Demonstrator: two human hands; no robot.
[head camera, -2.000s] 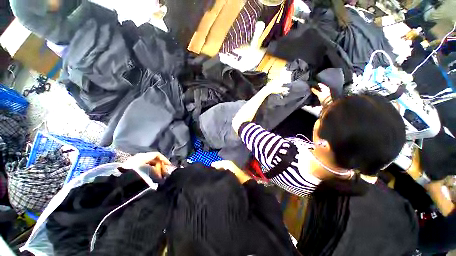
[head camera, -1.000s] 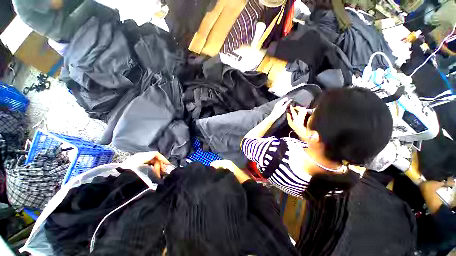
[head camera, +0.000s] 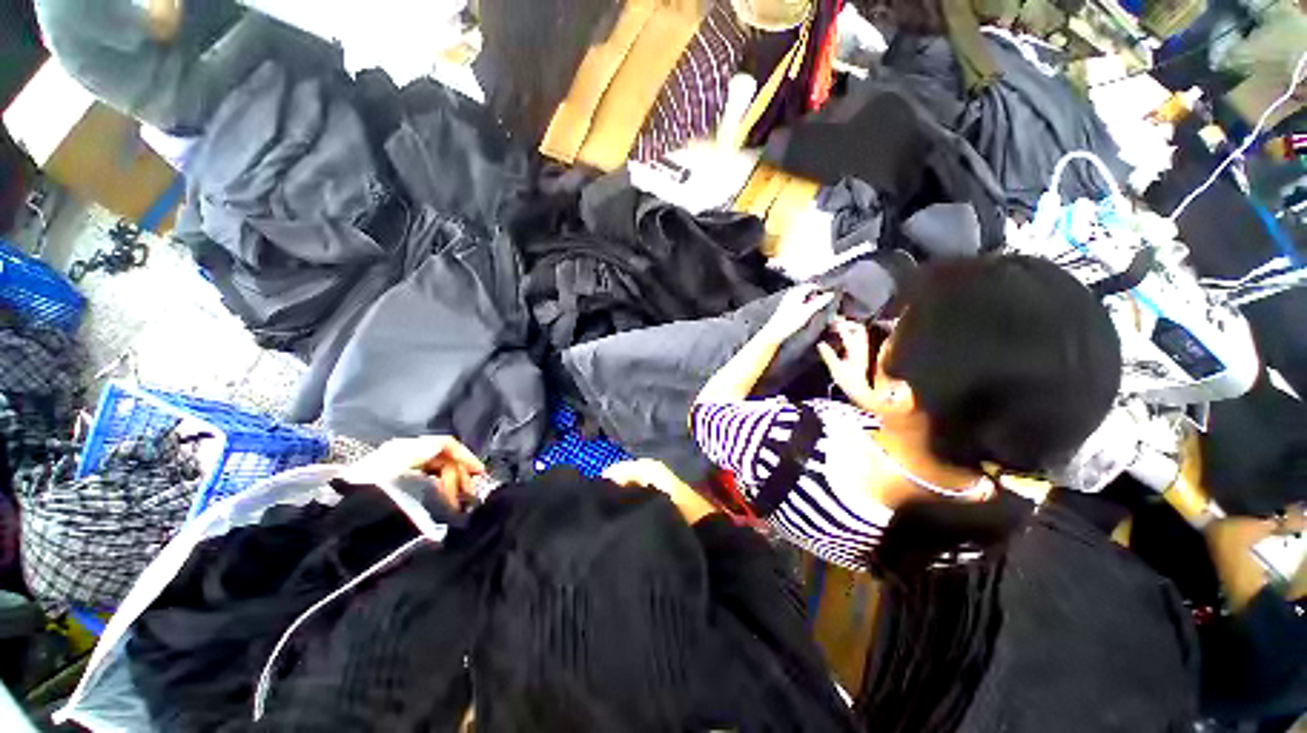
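Note:
Black garment pieces (head camera: 588, 602) lie bunched at my front, some inside a clear plastic bag (head camera: 172, 551) with a pale rim. My left hand (head camera: 447, 465) is at the bag's rim, fingers bent and closed on the upper edge of the black cloth. A small pale spot shows by its fingertips; I cannot tell what it is. My right hand (head camera: 648, 476) is partly hidden behind the top of the black cloth and grips it at the right.
A person in a striped shirt (head camera: 831, 473) sits ahead right, handling grey cloth. Dark grey garment heaps (head camera: 416, 344) lie ahead. A blue crate (head camera: 265, 458) with checked fabric (head camera: 108, 516) stands left. Cardboard (head camera: 609, 86) and a white bag (head camera: 1190, 322) are farther off.
The seated person's hands and head have moved slightly left and down, and the grey cloth they handle now lies stretched out. My hands and the black cloth have hardly moved.

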